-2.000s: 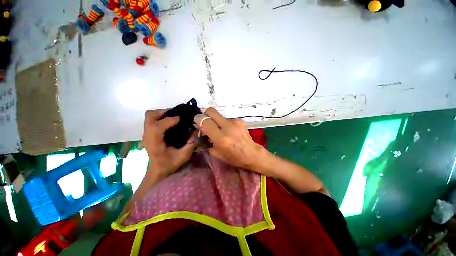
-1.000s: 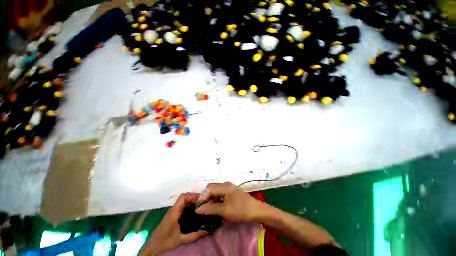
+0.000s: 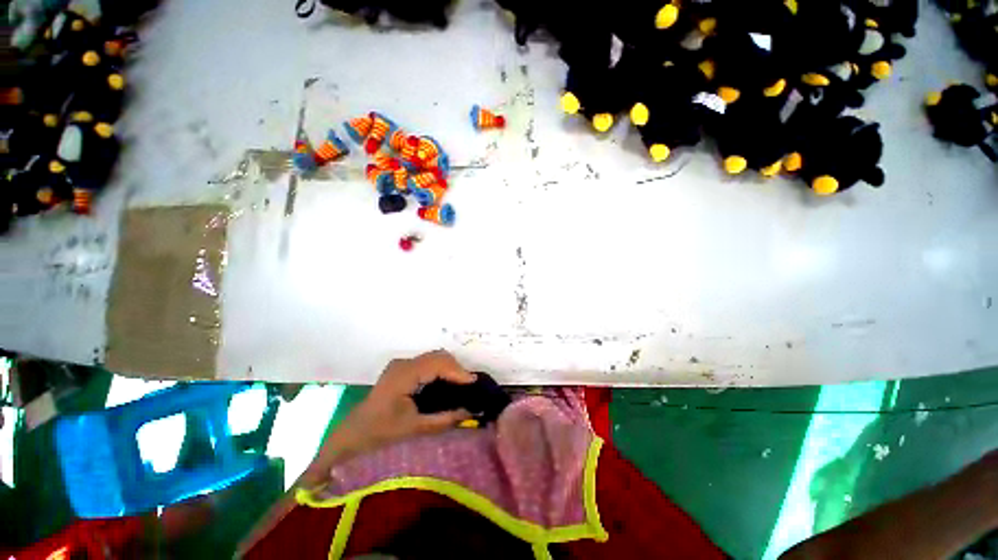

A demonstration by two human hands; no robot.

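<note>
My left hand [image 3: 383,413] is closed around a black plush penguin [image 3: 479,396] at the table's front edge, over the pink dotted apron [image 3: 438,465]. A yellow bit shows at the toy's underside; most of its body is hidden in the fingers. A thin dark thread [image 3: 766,408] runs nearly straight from near the toy toward the right rim, across the green floor. My right forearm [image 3: 919,514] shows at the lower right, but the hand is cut off by the picture's edge. No needle can be made out.
Striped hats [image 3: 407,164] lie in a small pile, with one loose hat [image 3: 487,118], a dark bit [image 3: 392,203] and a red pompom [image 3: 408,242] nearby. Penguins [image 3: 722,88] are heaped on the far side. Brown cardboard [image 3: 164,290] lies left; a blue stool [image 3: 164,448] stands below.
My right hand has left the toy and gone out of view to the right. The looped thread on the table is now stretched out rightward. My left hand still holds the penguin.
</note>
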